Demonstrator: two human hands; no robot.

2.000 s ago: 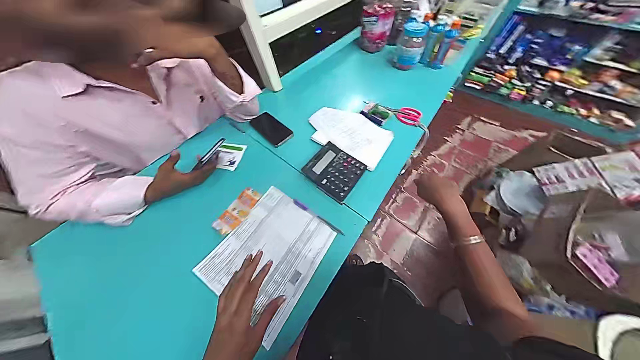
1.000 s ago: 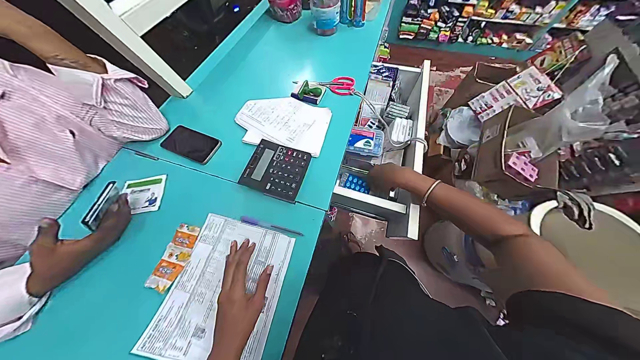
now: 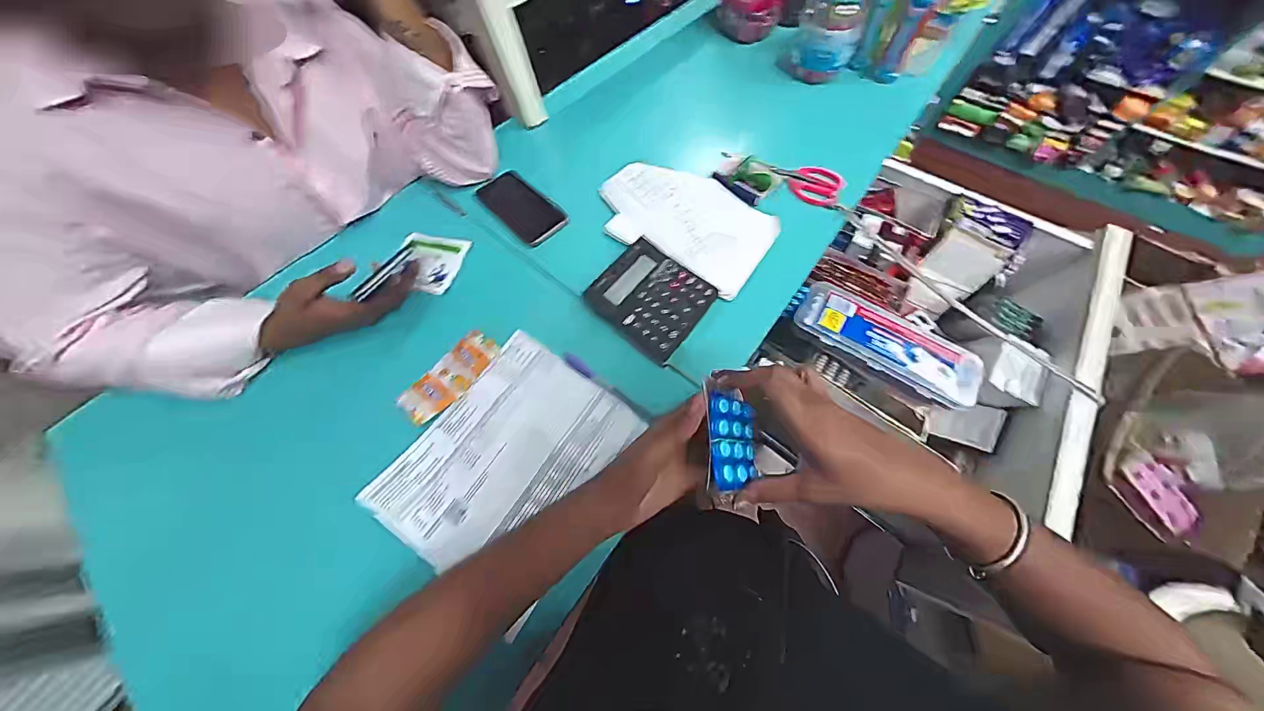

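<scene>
A blue blister pack of tablets (image 3: 733, 442) is held upright between both hands at the counter's edge. My left hand (image 3: 664, 464) grips its left side, and my right hand (image 3: 805, 434), with a bangle on the wrist, holds it at the top and right. Left of the hands, a printed paper form (image 3: 504, 444) lies on the turquoise counter (image 3: 217, 553), partly under my left forearm. Orange sachets (image 3: 449, 377) lie along the form's upper left edge, and a purple pen (image 3: 583, 367) by its upper right edge. A black calculator (image 3: 650, 301) sits beyond the hands.
An open drawer (image 3: 1086, 385) with medicine packs and a clear plastic case (image 3: 889, 344) is at the right. Handwritten papers (image 3: 696, 222), red-handled scissors (image 3: 816, 186), a smartphone (image 3: 521, 207) and jars (image 3: 828, 39) stand or lie farther back. Across the counter, a person's hand (image 3: 336, 306) holds a dark device.
My right hand has come out of the drawer with the blue blister pack. My left hand has left the form and now holds the pack too. The drawer, closed two seconds ago, is open.
</scene>
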